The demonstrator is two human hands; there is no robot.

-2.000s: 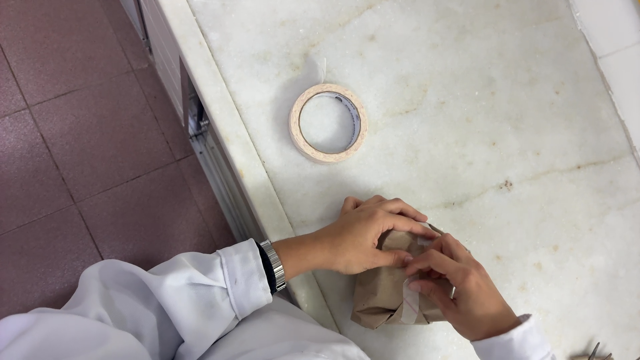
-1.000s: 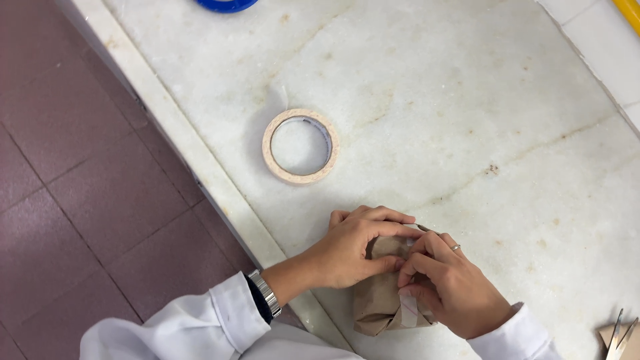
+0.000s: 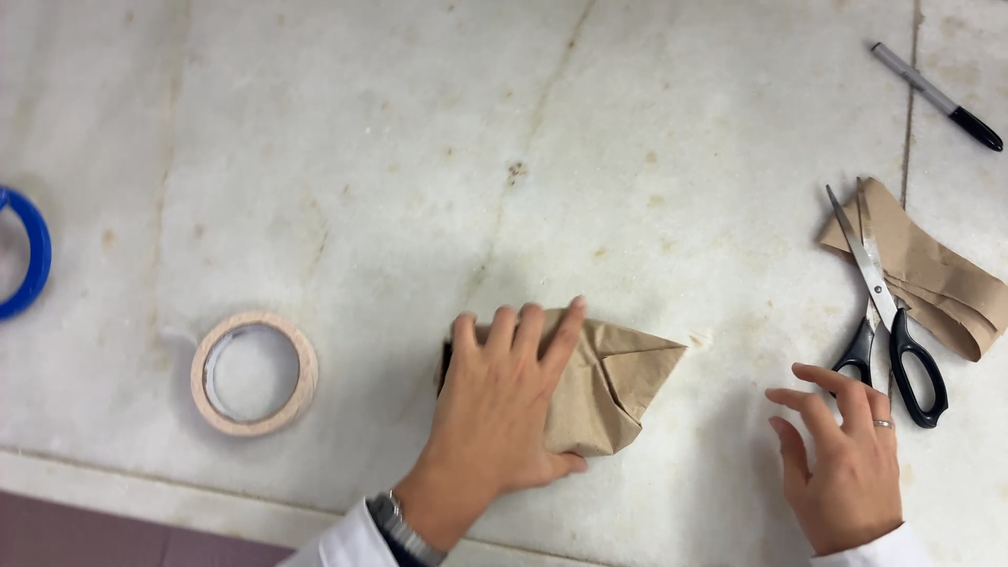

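Note:
My left hand (image 3: 500, 394) lies spread over a brown kraft paper package (image 3: 594, 394), its thumb at the near side and its fingers across the top. The package's right end is folded to a point, and something dark shows at its left end. My right hand (image 3: 839, 457), with a ring on one finger, is off the package with its fingers apart. Its fingertips are close to the black handles of the scissors (image 3: 878, 290), whose blades lie partly open over folded brown paper (image 3: 937, 268). Whether they touch the handles I cannot tell.
A roll of masking tape (image 3: 254, 374) lies flat left of the package on the marble counter (image 3: 354, 197). Part of a blue ring-shaped object (image 3: 31, 252) shows at the left edge. A black-capped marker (image 3: 937, 97) is at the upper right. The counter's front edge runs along the bottom left.
My right hand has let go of the package and moved right, towards the scissors. My left hand now lies flatter across the package. The view has turned and shifted right.

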